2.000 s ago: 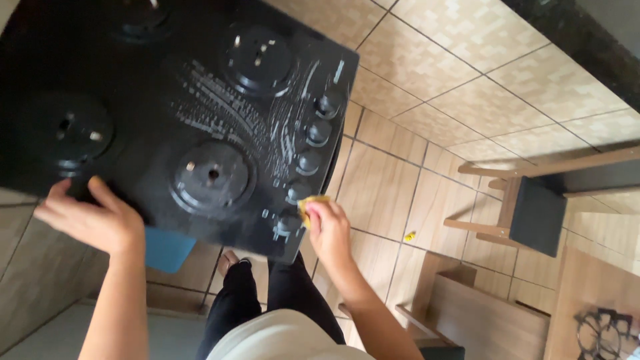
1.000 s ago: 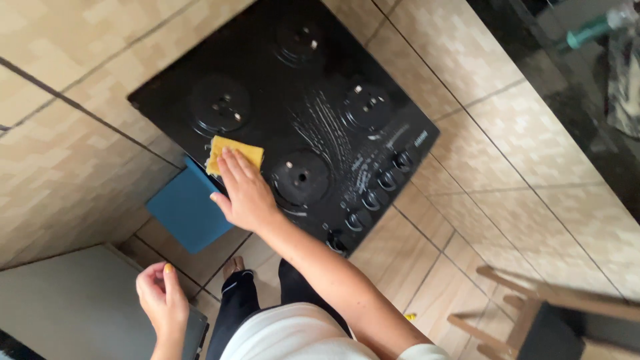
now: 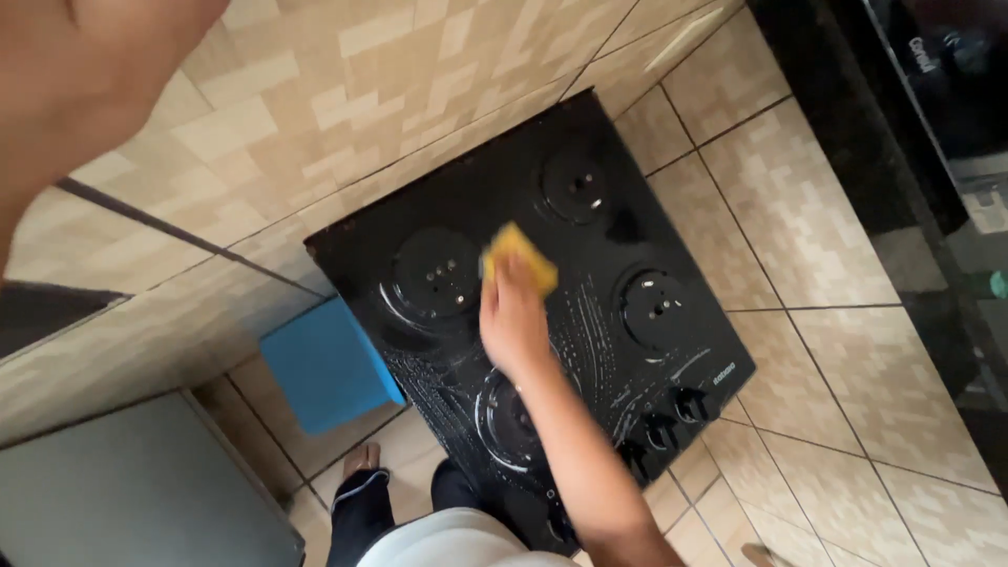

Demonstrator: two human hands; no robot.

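My right hand [image 3: 516,319] presses a yellow sponge [image 3: 521,264], somewhat blurred, on the black cooktop [image 3: 512,189] between its burner seats. White suds streak the surface near the burner seats and the black control knobs [image 3: 661,431]. My left hand [image 3: 102,71] is raised at the upper left, close to the camera and cut off by the frame edge; its fingers are out of sight, so I cannot tell whether it is open or holds anything.
The tiled wall [image 3: 441,71] runs along the cooktop's far edge. A blue bin or box [image 3: 327,370] stands on the floor to its left. A grey appliance or cabinet top [image 3: 142,488] fills the lower left, and a black countertop [image 3: 858,197] borders the right.
The sponge started near the knobs, went to the left edge, and is now between the back burner seats. My left hand left the cooktop edge and has risen to the upper left. The view has turned.
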